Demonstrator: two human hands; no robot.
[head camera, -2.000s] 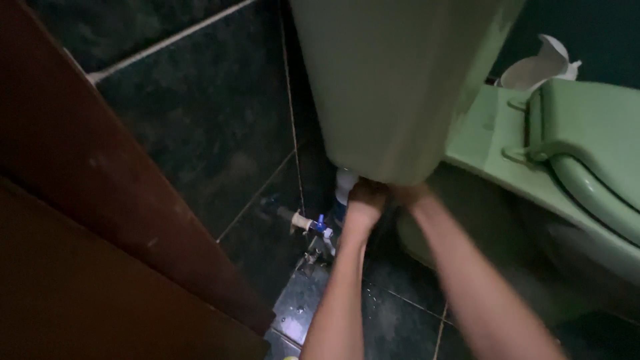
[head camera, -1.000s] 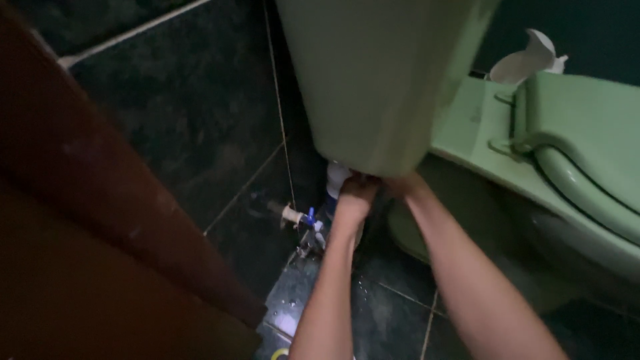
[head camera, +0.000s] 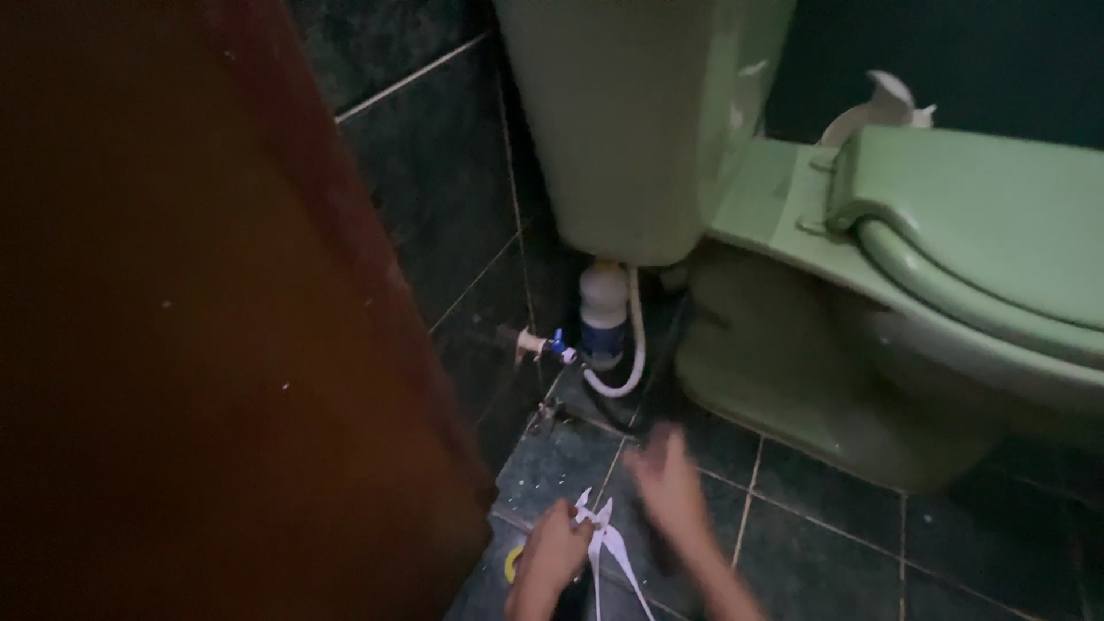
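Note:
Low in the head view, my left hand (head camera: 559, 545) is at the jaw end of pale slip-joint pliers (head camera: 612, 542), whose handles point down and spread apart; whether the fingers grip them cannot be told. My right hand (head camera: 671, 474), blurred, is over the floor to the right of the pliers, below a white flexible supply hose (head camera: 639, 345). The hose curves from under the green toilet tank (head camera: 630, 129) toward a shutoff valve with a blue handle (head camera: 559, 341) on the wall. Between valve and hose stands a white plastic bottle with a blue label (head camera: 604, 315).
A brown wooden door (head camera: 259, 345) fills the left side. The green toilet bowl (head camera: 802, 379) with its closed lid (head camera: 992, 224) stands at the right, with a white object (head camera: 880, 108) behind it. A yellow ring (head camera: 512, 564) is beside my left hand on the dark tiled floor.
Both hands have come down from under the tank toward the floor. The bottle and hose, largely hidden behind the hands before, now show. The pliers have come into sight.

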